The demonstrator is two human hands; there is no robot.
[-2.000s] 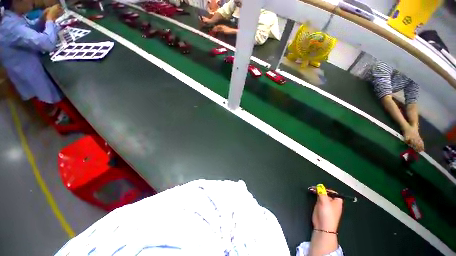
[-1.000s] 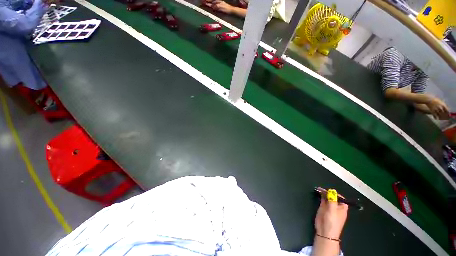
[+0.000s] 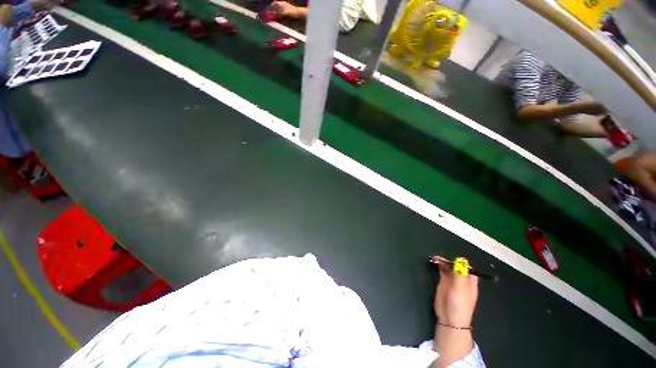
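My right hand (image 3: 455, 298) is at the lower right over the dark worktop (image 3: 237, 180), closed around a slim black pen-like tool (image 3: 483, 274) with a bright yellow part at the fingers. The tool lies roughly sideways across the fingertips. My left hand is not in view; a white patterned sleeve or garment fills the bottom middle. The nearest red unit with a white label (image 3: 542, 249) lies on the green belt (image 3: 424, 170), beyond the white rail and apart from my hand.
A grey post (image 3: 316, 79) stands at the white belt rail (image 3: 374, 177). More red units lie further up the belt. Across it are a yellow fan (image 3: 427, 36) and people's arms, one hand holding a red unit (image 3: 616, 132). White trays (image 3: 57, 62) and a red stool (image 3: 90, 255) are at left.
The view has shifted. The nearest red unit has moved left and up in the picture. A person across the belt now holds a red unit raised. My right hand still holds the tool.
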